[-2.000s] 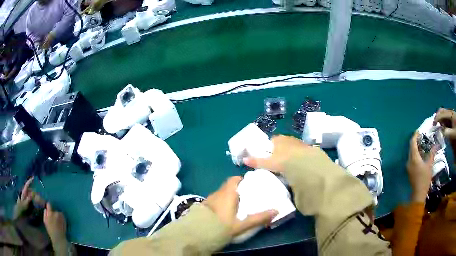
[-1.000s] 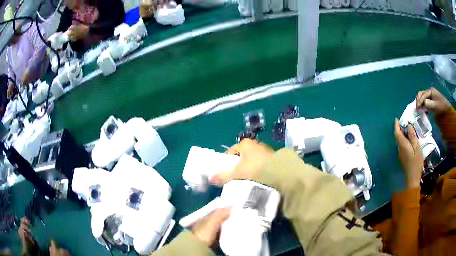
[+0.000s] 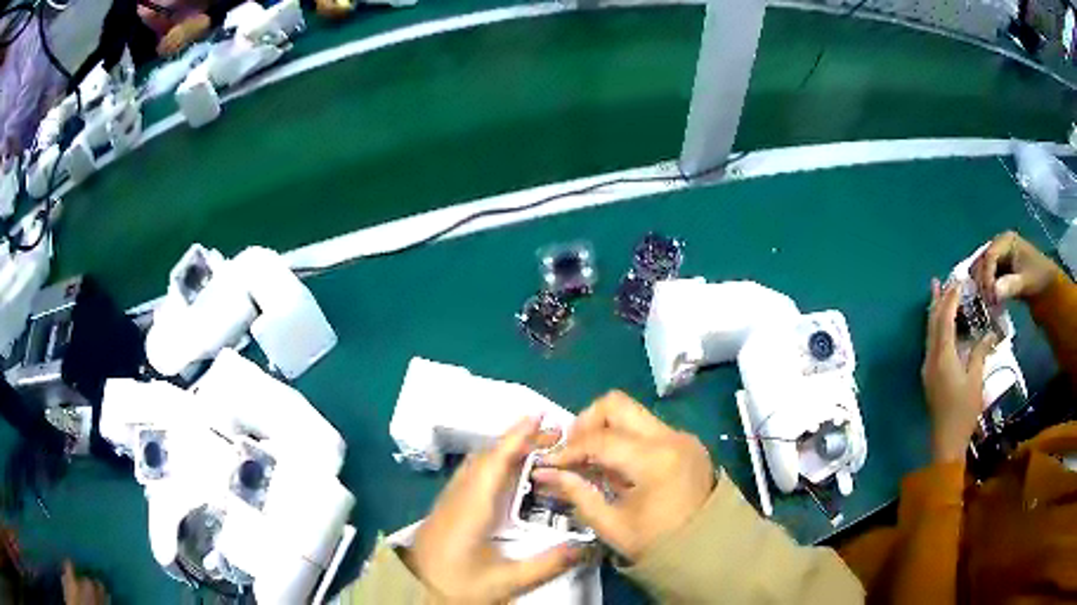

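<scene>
A white camera body with bracket [image 3: 463, 408] lies in front of me on the green bench, its head opening facing up. My left hand [image 3: 490, 520] holds the side of the head around the opening. My right hand [image 3: 632, 473] has its fingers at the opening, over dark parts inside; whether the fingers grip a part is hidden. Spare lens modules [image 3: 568, 267] lie beyond my hands, with more dark modules [image 3: 651, 274] beside them. Another camera unit [image 3: 805, 390] with a round lens lies to the right.
Several white camera units [image 3: 236, 473] are grouped at the left, beside a black box [image 3: 89, 343]. A green conveyor [image 3: 413, 142] with a pale edge and a post [image 3: 718, 95] runs behind. At the right, another person's hands [image 3: 963, 366] work on a unit. A clear bag [image 3: 1045, 177] lies far right.
The held camera has been turned and laid down with its opening up. My left hand has moved onto the head, and my right hand has moved from the bracket to the opening.
</scene>
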